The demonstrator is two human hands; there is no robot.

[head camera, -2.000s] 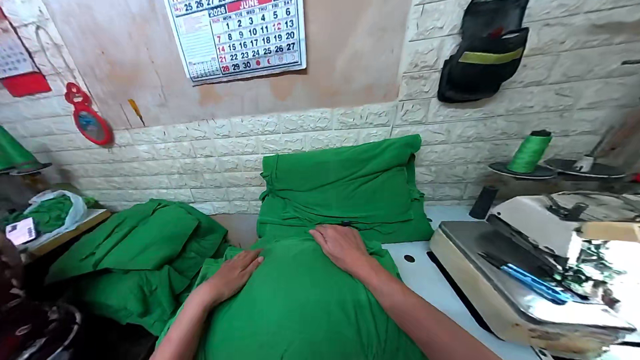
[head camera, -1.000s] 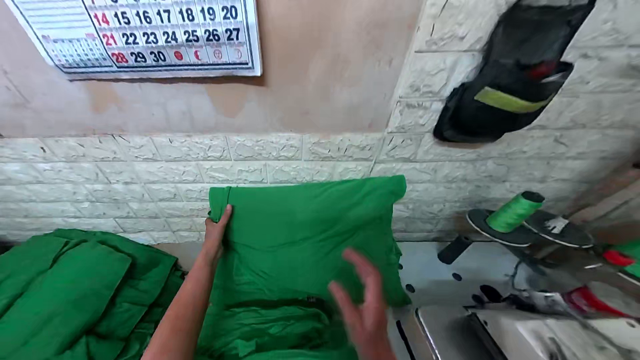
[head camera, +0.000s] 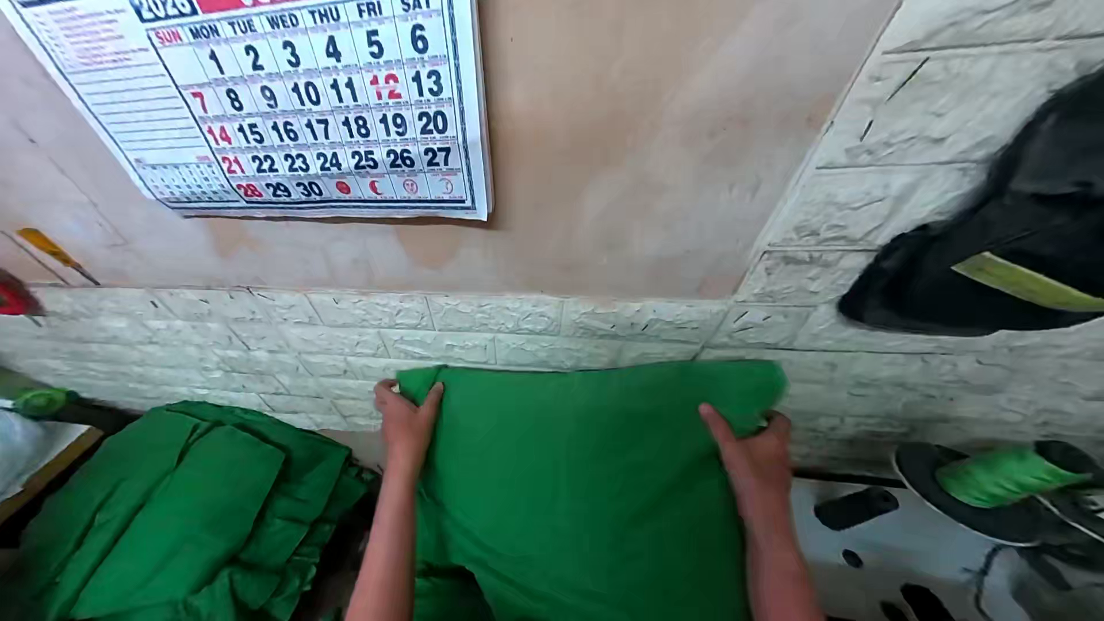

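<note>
A green fabric piece [head camera: 578, 466] is stretched between both hands in front of the brick-patterned wall. My left hand [head camera: 410, 423] pinches its upper left corner, the thumb over the front. On the other side, my right hand [head camera: 752, 448] grips the edge just below the upper right corner. The cloth hangs down past the bottom of the view, with a dark gap and more green cloth at its lower left. A heap of folded green fabric [head camera: 190, 509] lies to the left, apart from the held piece.
On the right, a green thread cone [head camera: 1005, 476] sits on a dark round holder [head camera: 936, 500] beside a white tabletop [head camera: 806, 535] with a black cylindrical object [head camera: 856, 509]. A calendar [head camera: 328, 112], a screwdriver [head camera: 53, 250] and a black bag [head camera: 1000, 224] are on the wall.
My right hand, off the cloth and blurred one second ago, now grips its right edge. Two seconds ago both hands lay flat on green cloth; now the piece is held up by its upper corners.
</note>
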